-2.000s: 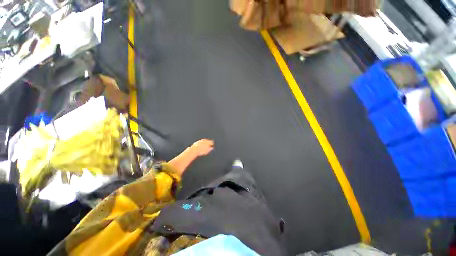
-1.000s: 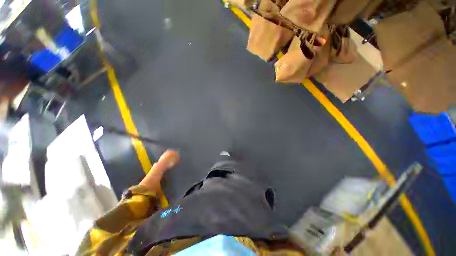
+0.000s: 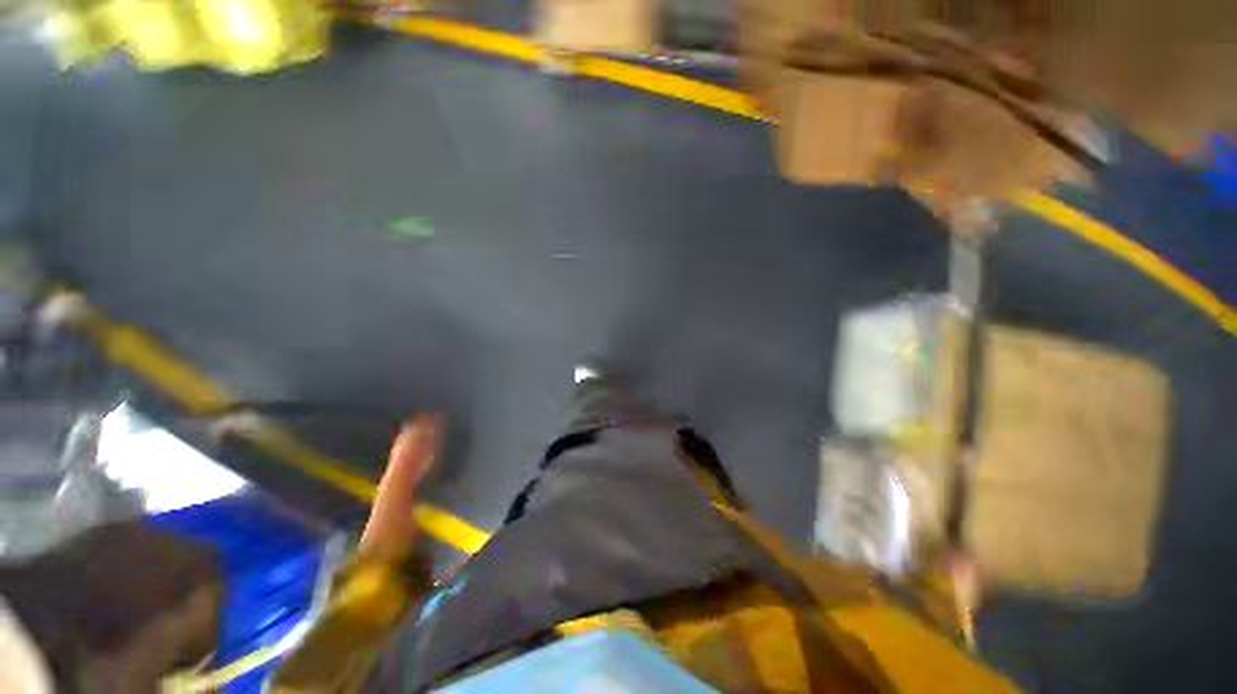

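The picture is blurred. My left hand (image 3: 418, 445) hangs free at lower left over the dark floor, with nothing visible in it; its fingers are too blurred to read. My right hand (image 3: 963, 586) is at lower right, at the near end of the trolley push handle (image 3: 966, 393), and appears closed around it. Papers or plastic (image 3: 889, 363) hang along the handle's left side. A closed brown carton (image 3: 1065, 461) lies just beyond the handle. The trolley deck is hidden or cannot be made out.
Stacked brown cartons (image 3: 848, 129) stand at the upper right by a yellow floor line (image 3: 665, 84). Another yellow line (image 3: 177, 373) runs at the left. A blue bin or cloth (image 3: 265, 576) and a dark brown shape are at lower left. Yellow goods (image 3: 204, 30) are at upper left.
The view has turned, and the floor lines now slant differently. The handle and carton have come further into view at right, with my right hand now visible. My left hand stays low at left.
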